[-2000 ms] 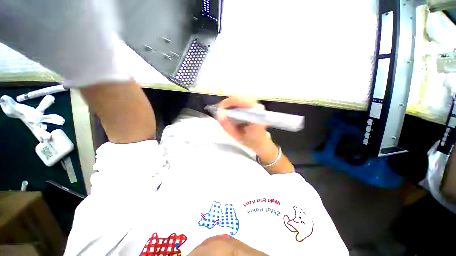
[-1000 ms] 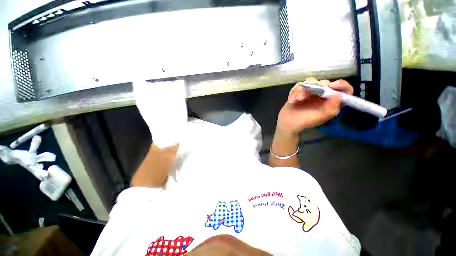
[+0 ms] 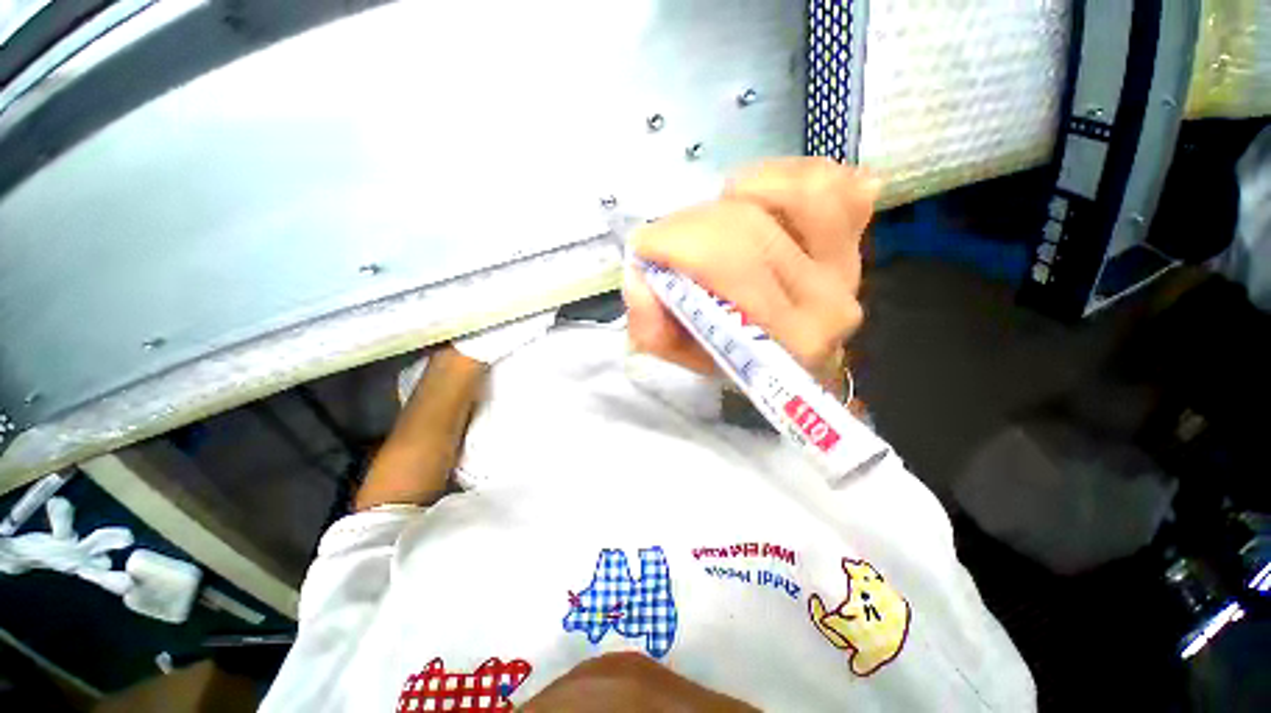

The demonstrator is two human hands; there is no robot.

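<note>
A metal chassis (image 3: 349, 139) with a silver-grey inside and small screws lies across the upper left, close to me. Its perforated vent grille (image 3: 831, 77) is at the right end. My bare right hand (image 3: 760, 258) holds a thick white paint marker (image 3: 767, 369) with red and dark print. The marker's tip end is at the chassis's near edge, by a screw; contact cannot be told. My gloved left hand (image 3: 505, 337) is at the underside of the near edge, mostly hidden, so its grip is unclear.
Bubble wrap padding (image 3: 962, 91) lines the bench edge. Another black-rimmed chassis (image 3: 1108, 153) lies across the bench at right. A spare white glove (image 3: 63, 543), a white stick and a white block (image 3: 163, 585) lie on the dark shelf at lower left.
My right hand has brought the marker left to the chassis's near edge. The chassis appears larger and closer. My left glove is now mostly hidden at the edge.
</note>
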